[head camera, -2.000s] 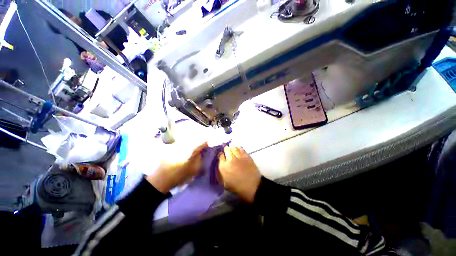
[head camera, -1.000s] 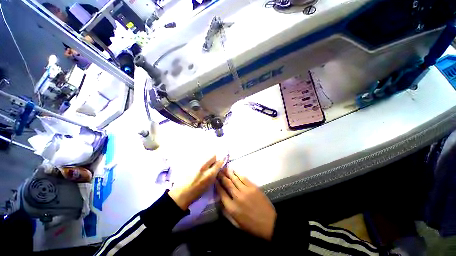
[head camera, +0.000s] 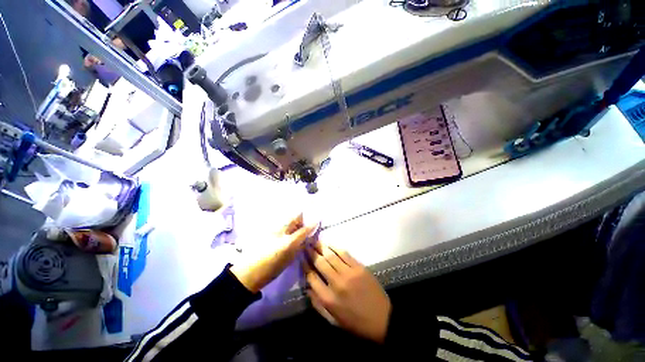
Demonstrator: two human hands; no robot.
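Observation:
A light purple fabric piece [head camera: 274, 300] lies at the table's front edge, bleached near white towards the lamp-lit spot. My left hand [head camera: 272, 260] pinches its upper edge from the left. My right hand [head camera: 348, 291] holds the same edge from the right, fingertips close to the left ones. Both hands are just in front of the presser foot [head camera: 311, 182] of the white sewing machine [head camera: 283, 109]. The fingertips and the held edge are partly washed out by glare. A pale curved strip [head camera: 225, 228] lies left of my hands.
A smartphone [head camera: 430, 152] with a lit pinkish screen lies under the machine arm. Thread snips [head camera: 373, 155] lie left of it. A crumpled whitish plastic bag [head camera: 81, 198] and a grey motor-like unit [head camera: 53, 269] are at the far left. Blue printed film [head camera: 134, 244] lies on the table's left side.
Since two seconds ago, both hands have moved away from the presser foot with the fabric, towards the front edge, and their fingertips have come together. Over the last second they have barely moved.

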